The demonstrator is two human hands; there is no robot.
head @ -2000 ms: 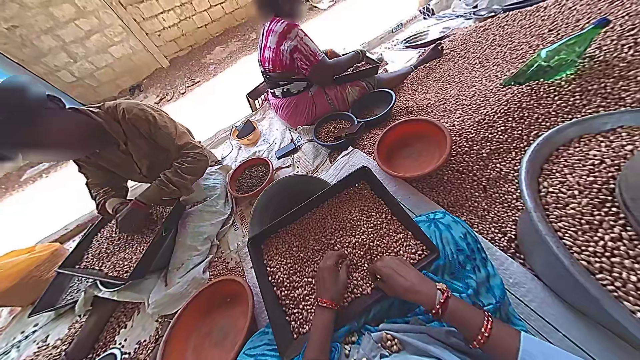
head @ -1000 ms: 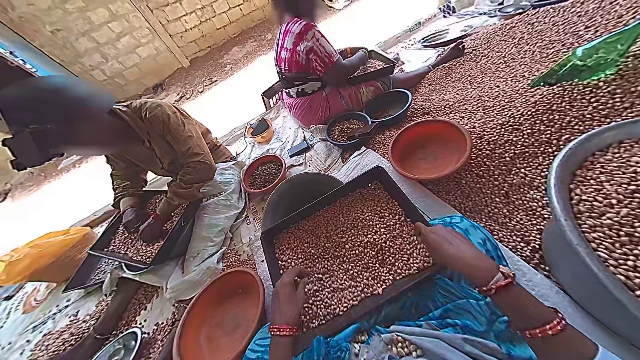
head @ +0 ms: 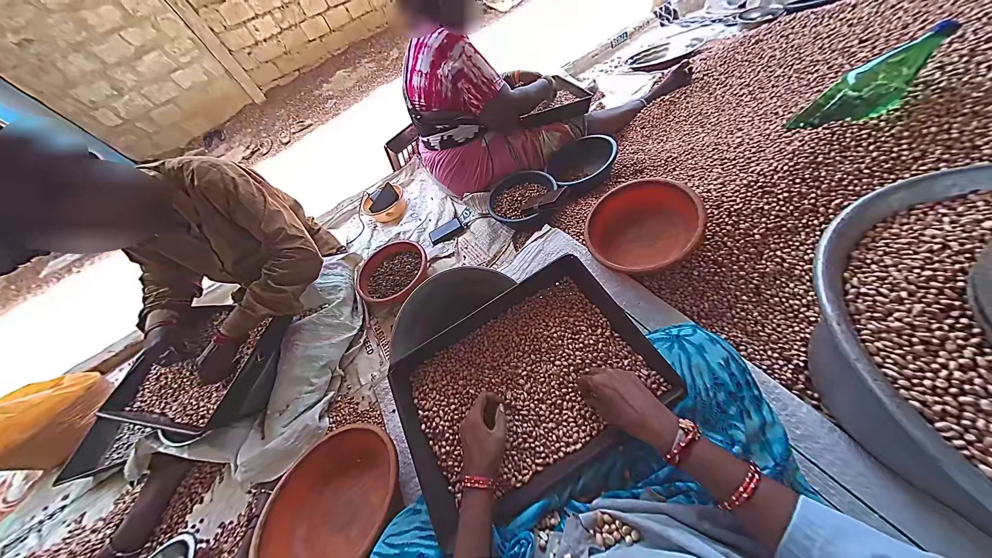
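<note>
A black rectangular tray rests tilted on my lap, on blue patterned cloth, and holds a layer of brown shelled nuts. Over the tray's near left part is my left hand, fingers curled, a small pale bit at the fingertips. My right hand is bent over the nuts near the right edge, its fingertips partly hidden, so a hold cannot be told. Several pale nuts lie in the grey cloth on my lap.
Orange bowls stand beyond and left of the tray; a dark round basin touches its far left. At right are a large metal tub, a nut heap and a green bottle piece. Two people sit with trays left and ahead.
My left hand has moved from the tray's near left edge further in over the nuts. My right hand has come in from the right rim, its fingers now curled downward.
</note>
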